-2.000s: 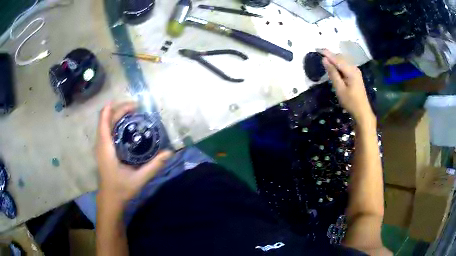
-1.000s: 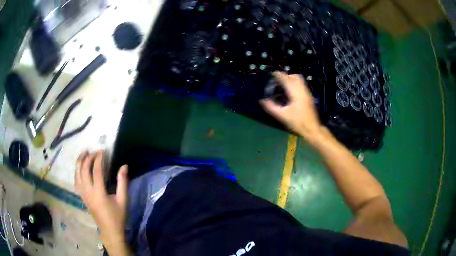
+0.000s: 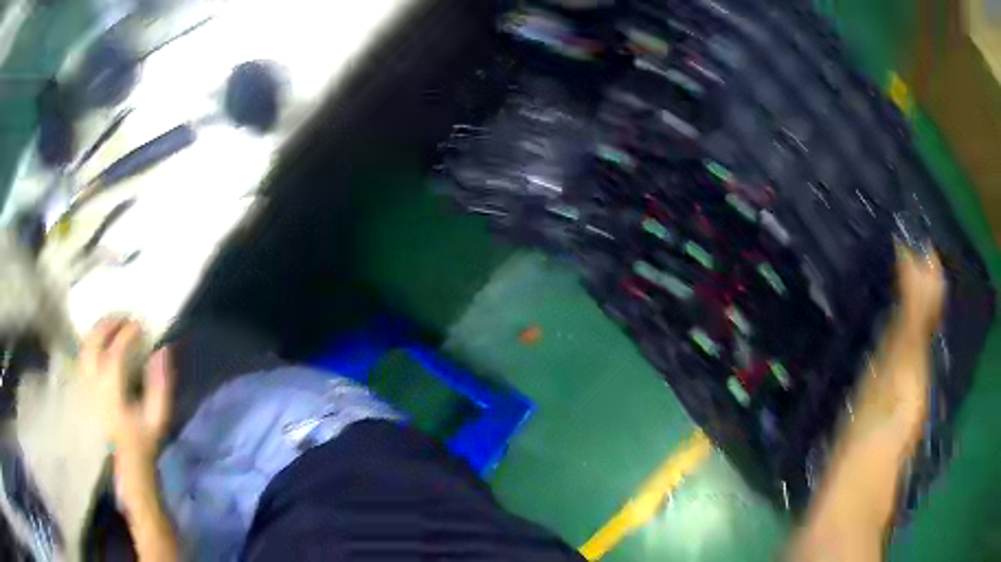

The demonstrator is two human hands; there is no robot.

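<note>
The frame is strongly blurred. My right hand (image 3: 918,294) is over the right part of the black trays (image 3: 812,165). Its fingertips are smeared and I cannot tell whether they hold anything. Many dark wired parts with green-white dots and red wires (image 3: 719,285) fill the tray area to the left of this hand. My left hand (image 3: 130,379) is at the front edge of the worn beige bench (image 3: 236,165), with its fingers apart and nothing seen in them.
A black round part (image 3: 255,96) lies near the bench edge. The long black mallet handle (image 3: 148,152) and blurred pliers (image 3: 108,225) lie further left. A blue object (image 3: 494,428) is low beside my lap. Green floor with a yellow line (image 3: 648,494) shows between bench and trays.
The view has swung toward the trays. My right hand has moved from the black round part on the bench to the trays, then further right. My left hand has let go of the dark round unit.
</note>
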